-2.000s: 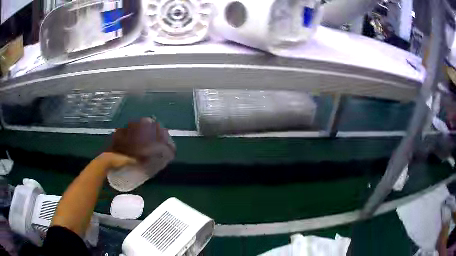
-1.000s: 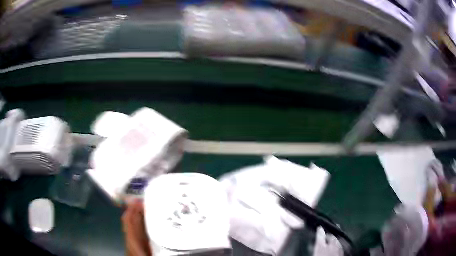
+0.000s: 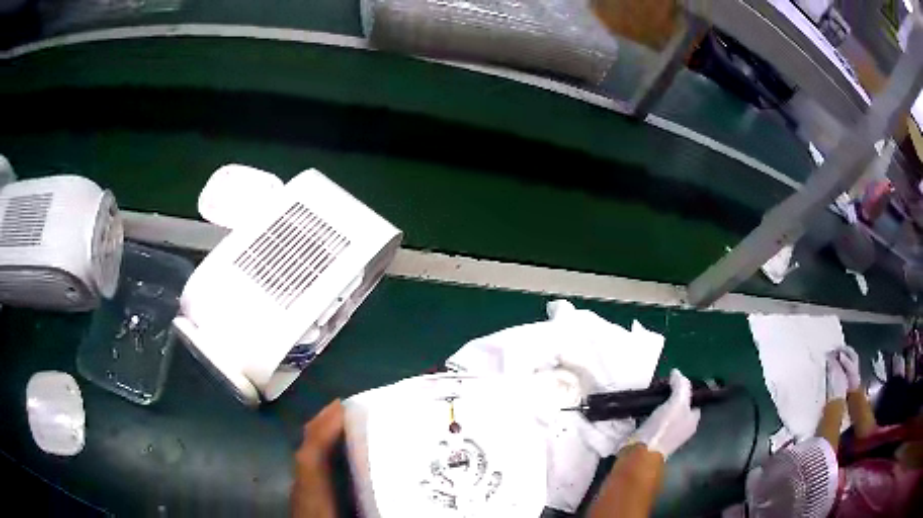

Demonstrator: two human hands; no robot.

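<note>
My left hand (image 3: 319,455), bare, grips the left edge of a white back housing part (image 3: 405,445), whose open face with a round centre shows. The part's lower end is cut off by the picture's edge. My right hand (image 3: 670,417), in a white glove, holds a black electric screwdriver (image 3: 648,401) lying level, its tip pointing left just beside the part. A crumpled white cloth (image 3: 597,349) lies behind and right of the part. A white vented housing (image 3: 294,278) lies at the left on the bench, slots up.
A clear screw tray (image 3: 137,329) holds small screws. Small white cover plates (image 3: 56,413) (image 3: 238,194) lie near it. Another vented housing (image 3: 56,243) stands far left. The green belt (image 3: 455,172) runs behind a pale rail. A slanted metal post (image 3: 789,223) and another person's gloved hands (image 3: 842,372) are at right.
The view has tilted down. My right hand has come into view, now holding the screwdriver that lay on the cloth. My left hand has gone from over the belt to the back housing part.
</note>
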